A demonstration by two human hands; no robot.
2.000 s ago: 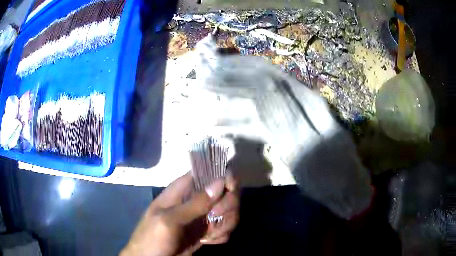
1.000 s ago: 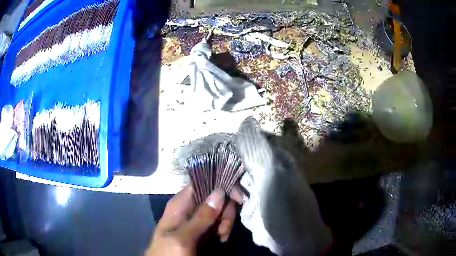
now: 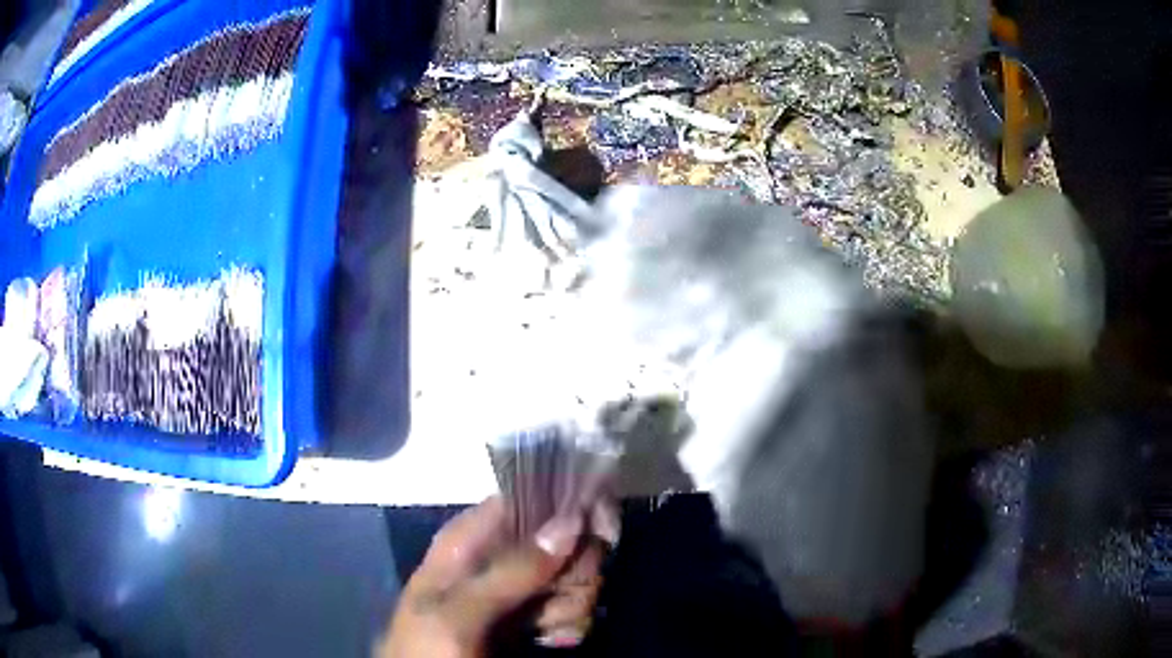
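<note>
My left hand (image 3: 514, 572), bare, holds a bundle of thin two-tone sticks (image 3: 540, 476) upright at the bench's near edge, thumb across their lower part. The bundle is blurred. My right hand (image 3: 758, 347), in a thick white-grey knit glove, is blurred above the bench, right of and beyond the bundle. Its fingertips are too blurred to tell whether they hold anything. A crumpled white rag (image 3: 521, 186) lies on the bench, just left of the glove and partly behind it.
A blue tray (image 3: 167, 244) with rows of brown-and-white sticks (image 3: 174, 366) and white wads (image 3: 23, 347) is at left. Crusty residue (image 3: 823, 167) covers the bench's far side. A translucent bowl (image 3: 1028, 276) and an orange-handled tool (image 3: 1013, 116) across a round cup are at right.
Since one second ago my gloved right hand has moved off the bundle, up and right towards the rag. The bundle is less fanned. My left hand has stayed nearly in place.
</note>
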